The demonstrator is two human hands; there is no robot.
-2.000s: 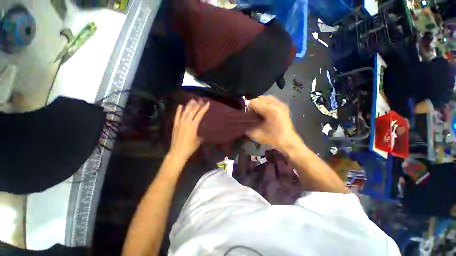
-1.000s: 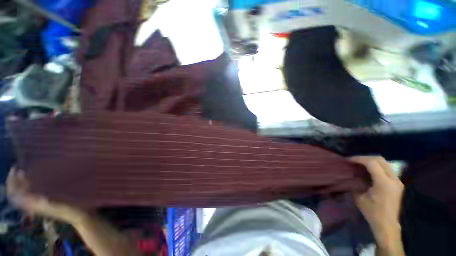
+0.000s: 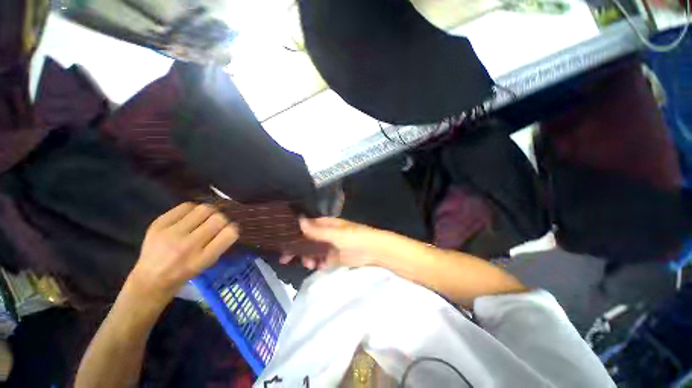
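Observation:
A maroon striped panel (image 3: 265, 225) is stretched between my hands, just in front of the table edge. My left hand (image 3: 184, 241) pinches its left end, fingers bent over the cloth. My right hand (image 3: 325, 241) holds its right end, thumb on top. A black panel (image 3: 220, 132) joined to maroon cloth (image 3: 144, 125) lies over the table edge just beyond my hands. A curved black cut piece (image 3: 391, 64) lies flat on the table, with thin dark threads at its edge.
The white table has a ruler-marked front edge (image 3: 353, 161). The machine head (image 3: 163, 30) is at the upper left. A blue plastic basket (image 3: 246, 303) is below my hands by my lap. Maroon and black pieces (image 3: 611, 167) hang at the right. More dark cloth lies at the left.
My hands have come together from wide apart, and the long maroon panel between them now shows only as a short stretch. The view has turned, and the machine now shows farther left.

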